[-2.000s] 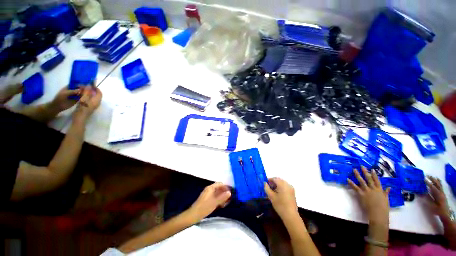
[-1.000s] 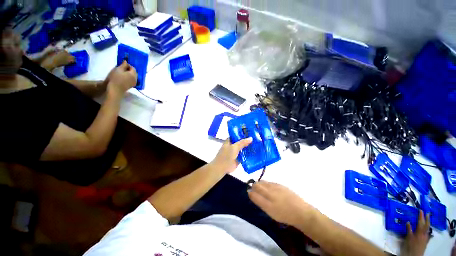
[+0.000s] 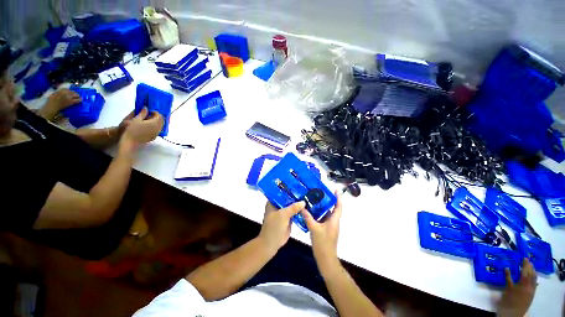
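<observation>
A shiny blue blister tray (image 3: 286, 178) is held up at the table's front edge, tilted. Two connector ends lie in its slots. A small black cable coil (image 3: 315, 197) sits at its lower right end. My left hand (image 3: 279, 226) grips the tray's lower left edge, with the thumb on it near the coil. My right hand (image 3: 325, 229) grips the lower right end beside the coil. Behind the tray a flat printed card (image 3: 255, 170) with blue edges lies on the table, partly hidden.
A black cable pile (image 3: 378, 145) lies behind. Filled blue trays (image 3: 446, 234) lie at right, with another person's hand (image 3: 519, 291) on one. A silvery flat case (image 3: 267, 135) and a white box (image 3: 198, 162) lie left. A person in black (image 3: 68, 186) works at left.
The tray has turned and tilted in my hands. The coil, beside my right hand below the tray before, now lies at the tray's end. My right hand has moved up onto the tray.
</observation>
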